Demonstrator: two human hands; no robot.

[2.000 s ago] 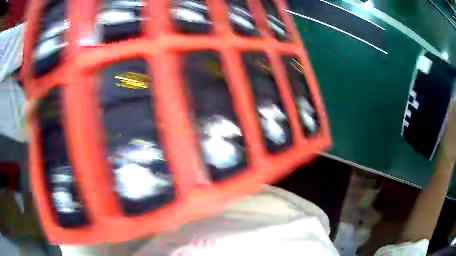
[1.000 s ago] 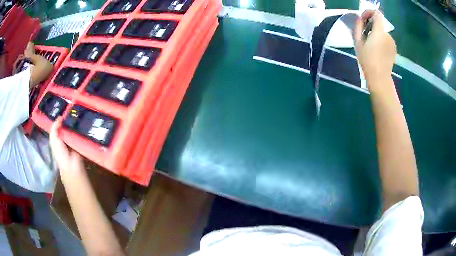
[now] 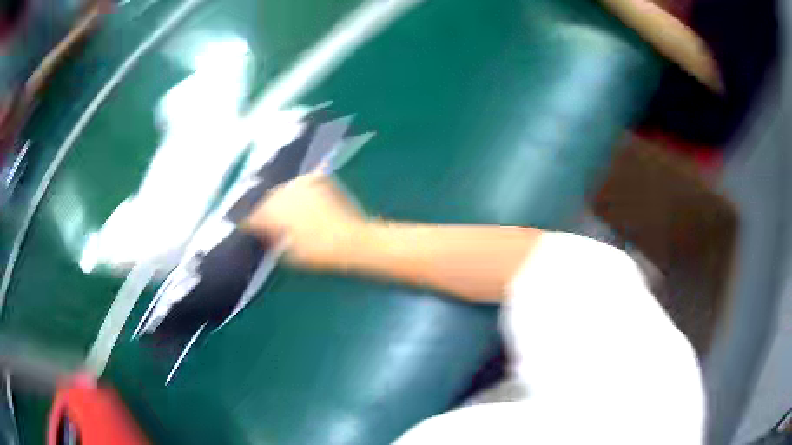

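The view is strongly blurred and turned. My right hand [image 3: 306, 215] reaches in from the right and its fingers close on the edge of a black adhesive piece sheet [image 3: 221, 274] with stepped white edges, over the green table. Thin pale strips stick out at the sheet's ends. Whether the hand also holds tweezers cannot be told. My left hand is not in view. A corner of the red foam tray [image 3: 100, 417] shows at the bottom left, with no phone clear in it.
White paper or a roll [image 3: 187, 143], washed out by glare, lies beside the sheet on the green table [image 3: 434, 113]. Part of a person's bare arm [image 3: 673, 39] shows at the top right. A brown box-like surface [image 3: 664, 222] is beyond the table edge.
The view has swung and turned. The tray has moved mostly out at the bottom left and my left hand is out of view. My right hand is now low at the black sheet, not raised with the hanging strip.
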